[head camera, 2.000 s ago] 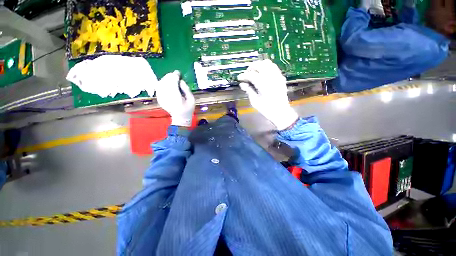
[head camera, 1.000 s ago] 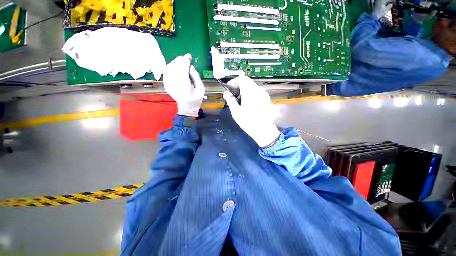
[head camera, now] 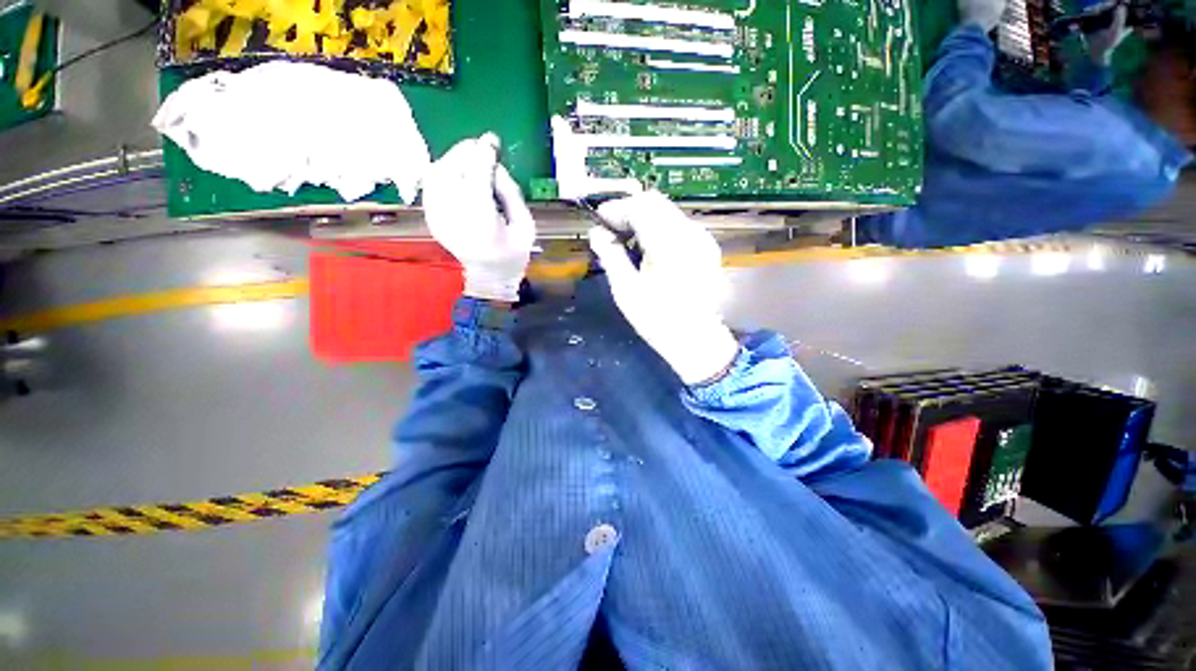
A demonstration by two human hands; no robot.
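Note:
The green circuit board [head camera: 774, 112] with bright white rows lies on the green bench mat [head camera: 505, 112]. My right hand [head camera: 666, 269], in a white glove, holds a small dark thin tool, perhaps tweezers [head camera: 603, 201], at the board's lower left corner by a white strip. My left hand [head camera: 479, 220], also white-gloved, is at the mat's front edge, left of the board and apart from it. Its thumb and forefinger are close together; I cannot tell if something is between them.
A white cloth [head camera: 295, 131] lies left of my left hand, below a scrap tray [head camera: 308, 66] of yellow tape bits. A red sheet [head camera: 380, 302] is below the bench edge. A black rack [head camera: 957, 446] stands lower right. Another person's blue sleeve [head camera: 1016, 157] is right of the board.
Since two seconds ago, the view has shifted and my right hand has moved from over the board's lower edge to its lower left corner. The tool now shows. My left hand stays left of the board.

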